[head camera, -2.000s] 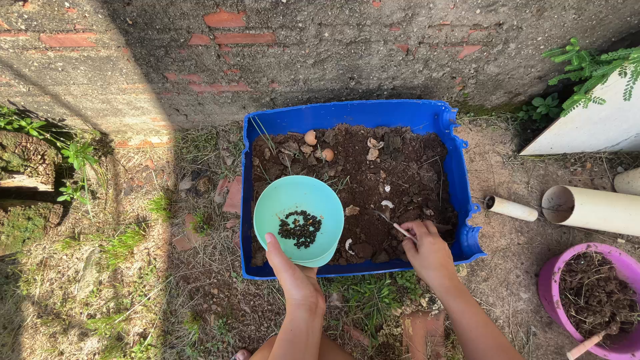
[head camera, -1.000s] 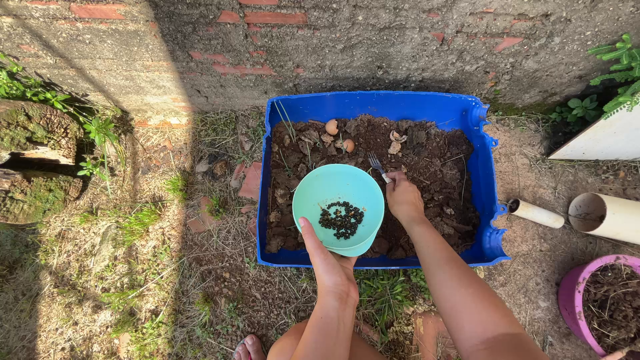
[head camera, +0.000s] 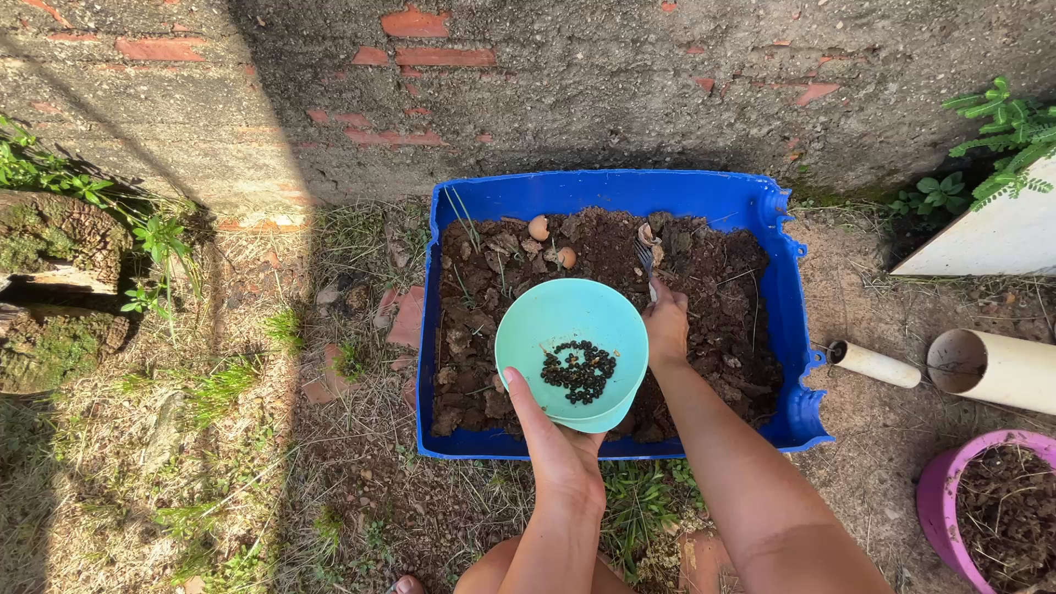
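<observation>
My left hand (head camera: 561, 454) holds a mint-green plastic bowl (head camera: 569, 318) from below, its thumb on the rim. Small dark seeds (head camera: 579, 371) lie in the bottom of the bowl. In my right hand (head camera: 667, 326) is a metal fork (head camera: 645, 260), its tines against the dark soil (head camera: 602, 239) beside a pale dry scrap (head camera: 654, 239). The soil fills a blue plastic container (head camera: 586, 183) with a ragged right edge. Pieces of eggshell (head camera: 539, 228) rest on the soil behind the bowl. The bowl hides part of the soil.
A rough brick and mortar wall (head camera: 577, 99) runs behind the container. On the right lie a thin pipe (head camera: 879, 365) and a wider pipe (head camera: 1011, 371), above a pink pot (head camera: 936, 495) of soil. Mossy logs (head camera: 62, 239) sit at the left. A white panel (head camera: 990, 235) leans at the upper right.
The fork in my right hand was low in the soil at the right of the bowl; it has moved up, to the pale scrap. My left hand keeps hold of the bowl.
</observation>
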